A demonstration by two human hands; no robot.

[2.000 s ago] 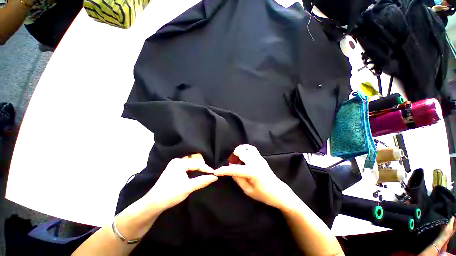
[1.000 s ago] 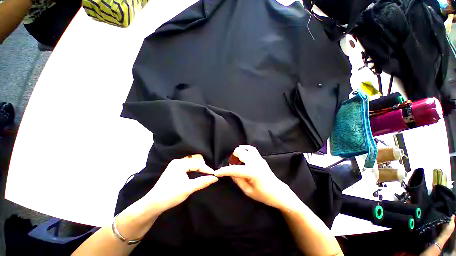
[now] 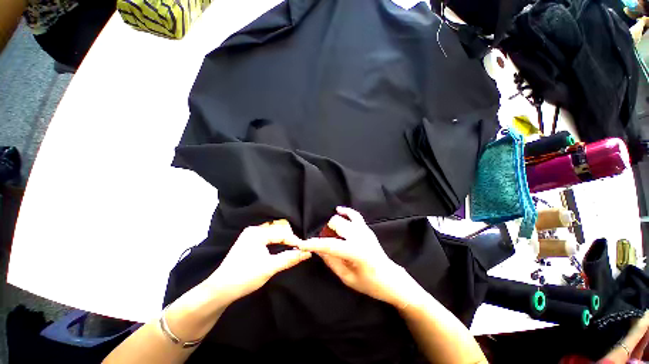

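Observation:
A large black garment (image 3: pixel 356 92) spreads over the table and down towards my lap. My left hand (image 3: pixel 260 256), with a silver bangle on the wrist, pinches the cloth near the middle. My right hand (image 3: pixel 352 256) meets it there, fingertips touching or nearly touching the left ones on the same fold. A small red spot (image 3: pixel 328 232) shows at the right fingers. A needle or thread between the fingertips cannot be made out. A folded black flap (image 3: pixel 448 160) lies on the garment's right side.
White curved table (image 3: pixel 92 170). At right: teal pouch (image 3: pixel 497 181), magenta cylinder (image 3: pixel 605 163), tan spools (image 3: pixel 555 247), black cones with green rings (image 3: pixel 539 301). Striped pouch (image 3: pixel 167 15) upper left, black heap (image 3: pixel 569 64) upper right. Another person's forearm (image 3: pixel 630 345) lower right.
My right hand has turned and shifted slightly at the pinch. My left hand and the garment stay nearly still. The other person's arm at upper left has mostly moved out of view.

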